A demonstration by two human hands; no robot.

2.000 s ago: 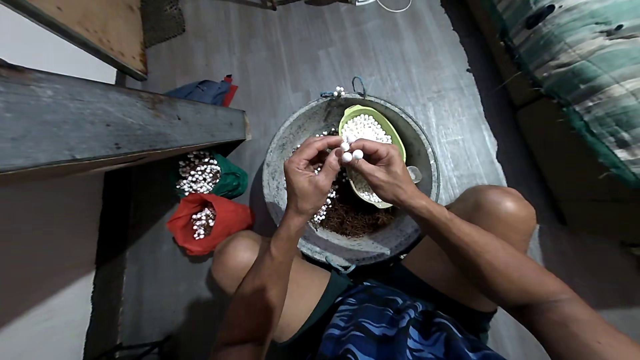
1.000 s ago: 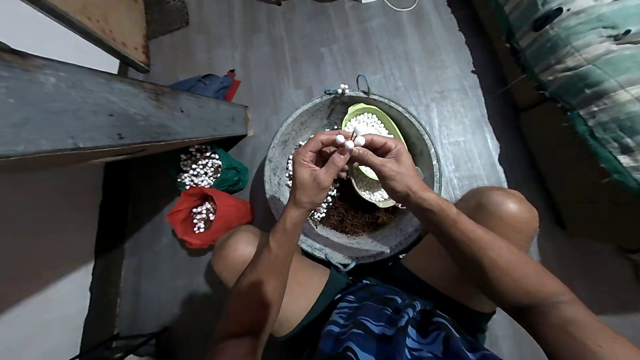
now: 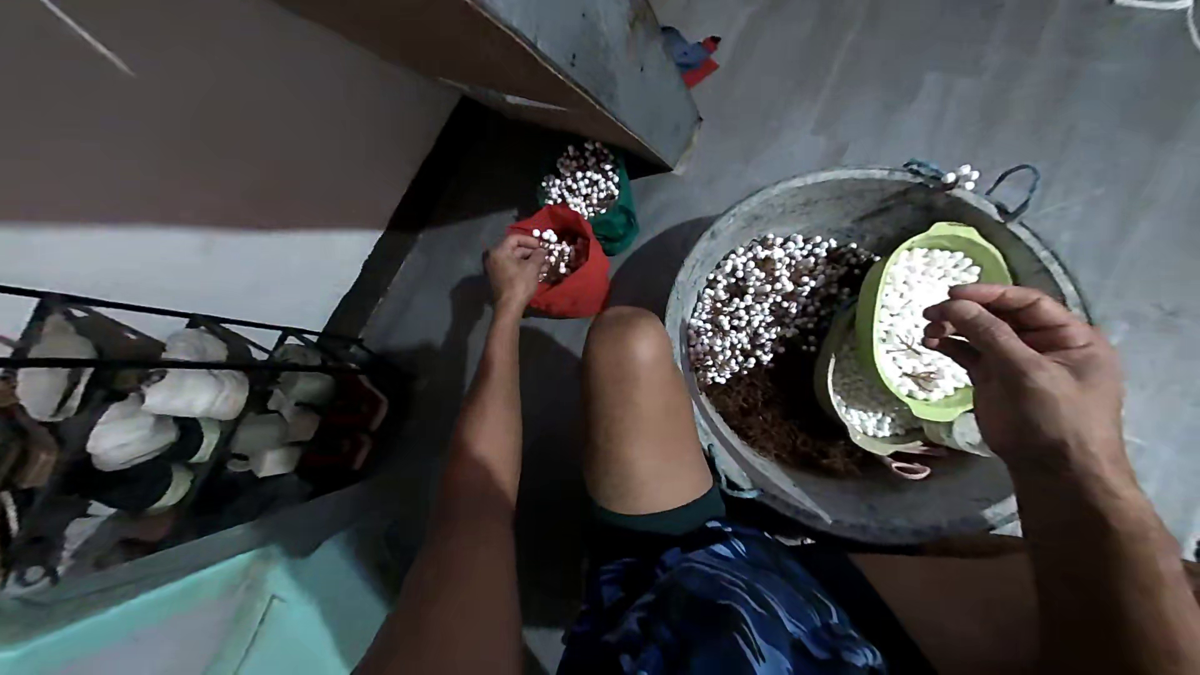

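Note:
My left hand is at the left rim of a red cloth bag, its fingers at a cluster of small white balls on thin stems; a firm hold cannot be made out. Over the right part of a wide round metal tub, my right hand hovers with fingers curled, thumb near the fingertips, nothing clearly between them. Beneath it a lime-green plastic container holds loose white balls. A second pale container sits partly under it. White-tipped stems and brown fibrous stems lie in the tub.
A green bag of white-tipped stems stands behind the red one, beneath a grey wooden beam. At lower left, a black metal shoe rack holds shoes. My bent knee lies between bag and tub. A small white cluster rests at the tub's rim.
My left hand has moved from above the tub to the red bag. Both hands were together at a small cluster of white balls; now they are apart. The view has swung left.

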